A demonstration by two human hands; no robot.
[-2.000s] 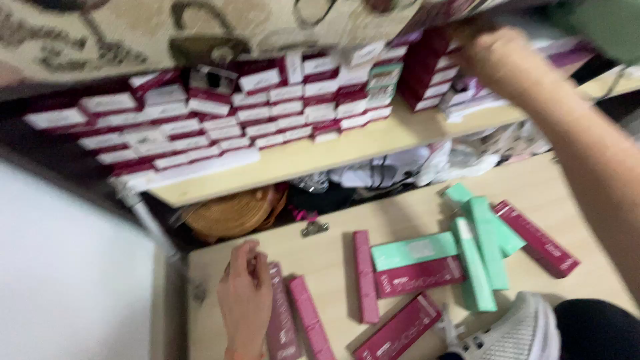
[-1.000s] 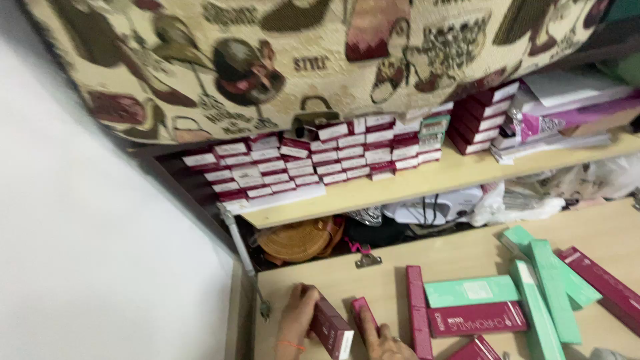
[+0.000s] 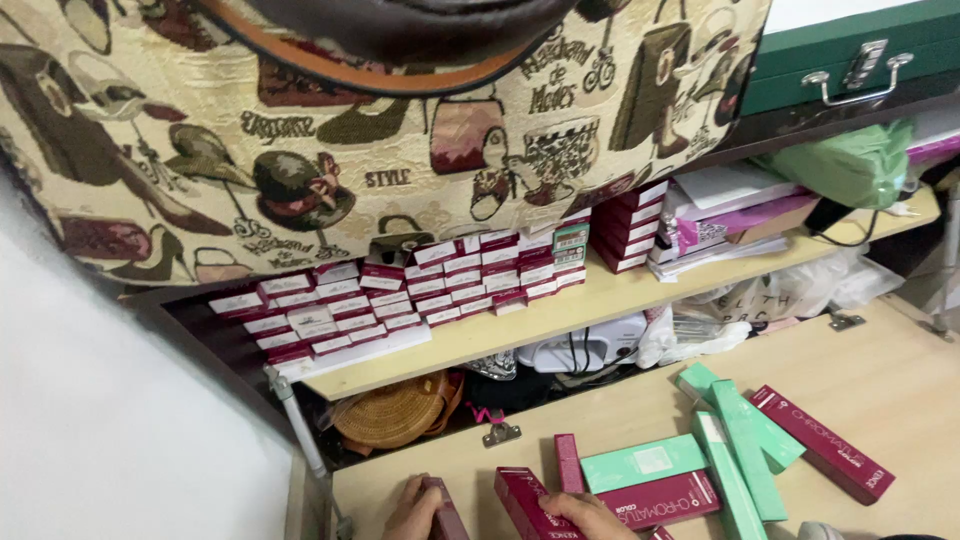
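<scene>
At the bottom edge my left hand (image 3: 412, 511) grips a narrow maroon hair-colour box (image 3: 447, 511). To its right, the fingers of my right hand (image 3: 589, 516) close on another maroon box (image 3: 525, 499), lying slantwise. Just beyond, a slim maroon box (image 3: 568, 461) lies lengthwise. Beside it a mint-green box (image 3: 643, 461) lies against a maroon box with white lettering (image 3: 660, 501). Several mint-green boxes (image 3: 750, 450) cross one another farther right, and a maroon box (image 3: 823, 444) lies at their right side.
Stacked maroon boxes (image 3: 450, 277) fill the shelf (image 3: 517, 330) behind the fold-down wooden panel (image 3: 877, 382). A patterned fabric bag (image 3: 375, 150) hangs over them. Papers, plastic bags and a round woven bag (image 3: 394, 412) sit around the shelf. A metal strut (image 3: 300, 427) stands left, a latch (image 3: 501, 433) at the panel edge.
My right arm has come down from the upper shelf to the boxes on the panel. My left hand has taken hold of a maroon box. The view has swung, showing more of the patterned bag.
</scene>
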